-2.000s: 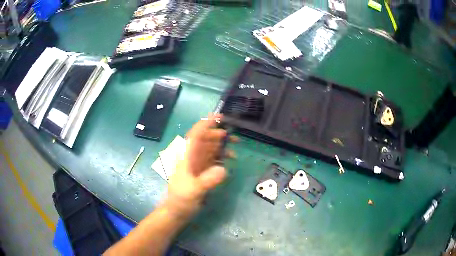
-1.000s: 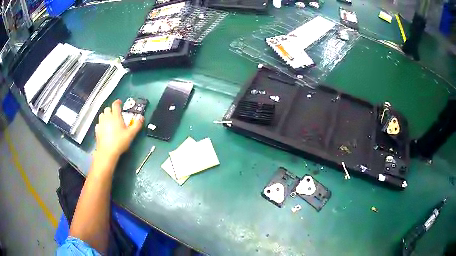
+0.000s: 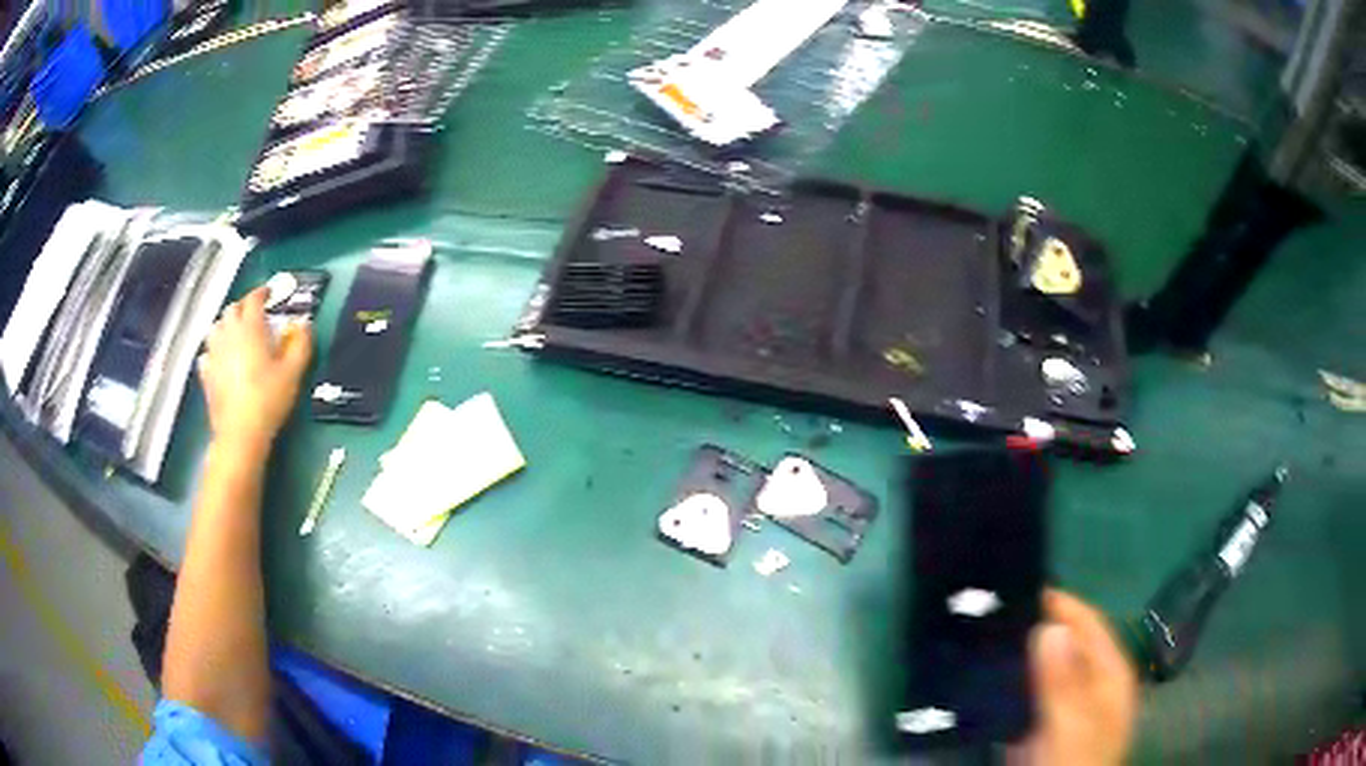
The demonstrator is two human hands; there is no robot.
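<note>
My left hand is at the left, its fingers and thumb around an open smartphone unit. Only the unit's dark upper end with a whitish patch shows; the rest is under the hand. My right hand, cut off by the bottom edge, holds a black smartphone unit by its right side, upright, plain black side with two small white labels towards me. Another black smartphone unit lies just right of my left hand. Two black covers with whitish rounded-triangle patches lie at the centre.
A large black parts tray lies behind the covers. Cream cards and a pale stick lie front left. White-edged sleeves stand far left. An electric screwdriver lies right. A phone tray and clear blister tray are behind.
My left hand moved from the middle to the left, where the open smartphone unit now lies under it. My right hand has come into view with a black smartphone unit. The view has shifted.
</note>
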